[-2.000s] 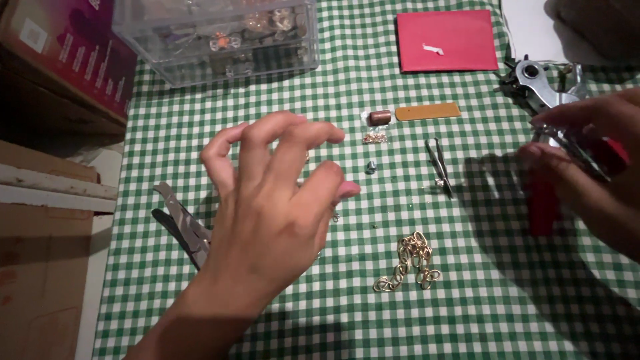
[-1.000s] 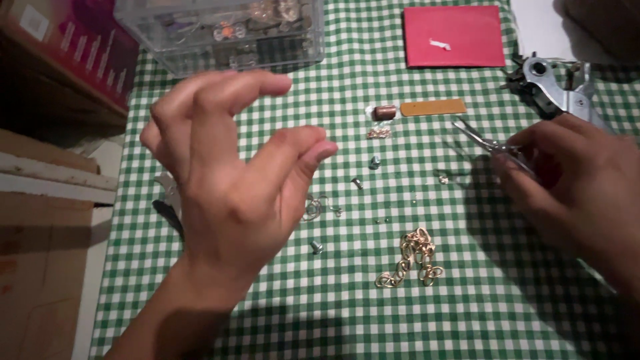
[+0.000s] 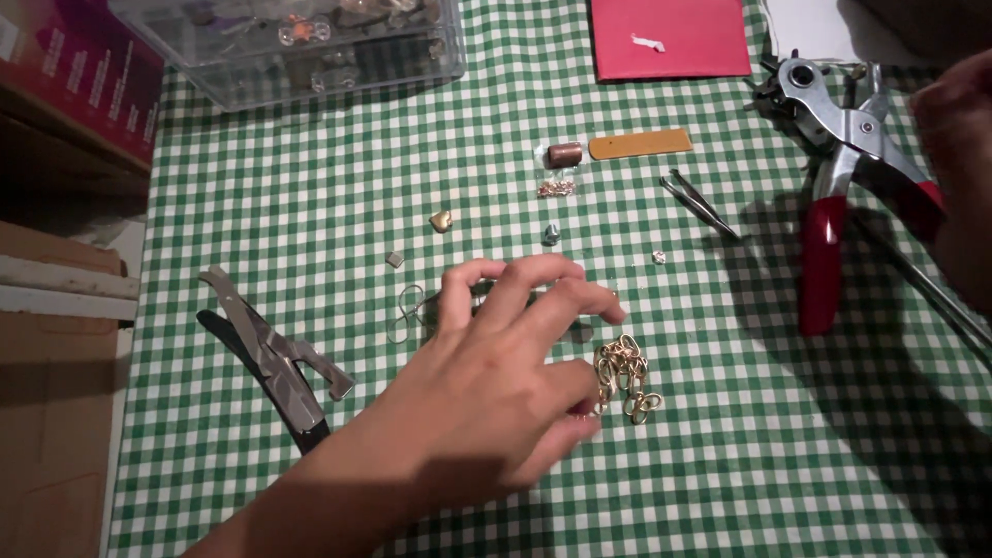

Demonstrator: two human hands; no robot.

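Low over the checked cloth, my left hand (image 3: 511, 364) spreads its fingers, with thumb and index close to the left side of a gold-coloured chain (image 3: 628, 372); whether it touches the chain I cannot tell. Under its fingers lie partly hidden small pieces, with a thin wire loop (image 3: 411, 310) showing at their left. A gold heart charm (image 3: 441, 222), a small square piece (image 3: 394, 259) and a metal screw-like piece (image 3: 552, 234) lie beyond. My right hand (image 3: 961, 163) is blurred and cut off at the right edge, above the red handle of a revolving leather punch (image 3: 833, 147). Its fingertips are unclear.
Metal tweezers (image 3: 701, 205) lie near a tan strip (image 3: 640, 145), a brown cylinder (image 3: 564, 154) and a small clear packet (image 3: 558, 186). Nail clippers or similar cutters (image 3: 271, 364) rest at left. A clear plastic case (image 3: 349, 70) and a red packet (image 3: 673, 39) stand at the back.
My left hand has come down and right, close to the chain. My right hand has let go of the tweezers, which now lie on the cloth, and has moved to the right edge.
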